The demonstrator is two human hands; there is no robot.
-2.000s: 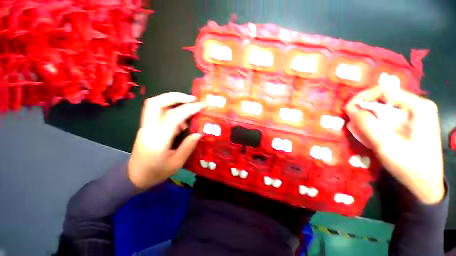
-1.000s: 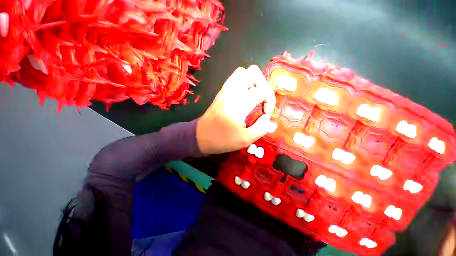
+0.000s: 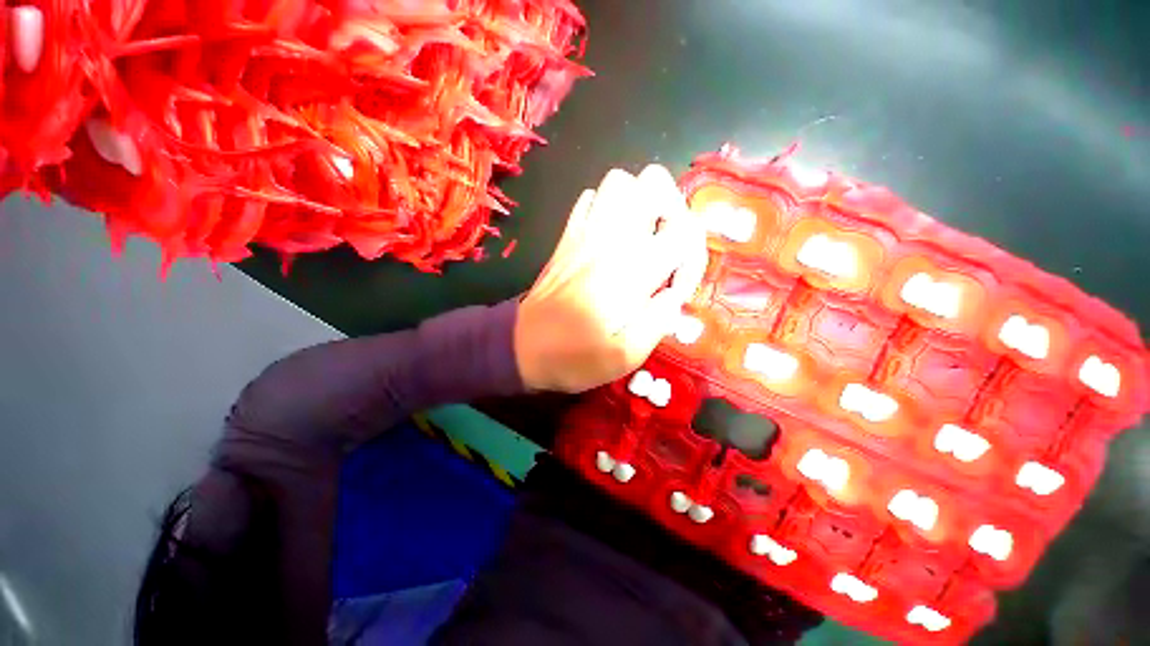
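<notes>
The moulded sheet lies on the dark green table, tilted down to the right, with rows of white two-lobed spots and a ragged top edge. One dark part-shaped opening shows in its lower left area, with a smaller gap below it. My left hand is at the sheet's upper left edge, fingers curled inward and overexposed; whether they pinch the edge is unclear. My right hand is out of the picture.
A thick shaggy stack of red moulded sheets stands at the upper left. A blue bin and green floor with black-yellow tape show below the table edge. A grey surface is at left.
The view has swung, so the sheet and stack sit further right than two seconds ago. My left hand has moved up to the sheet's upper left edge. My right hand has left the picture.
</notes>
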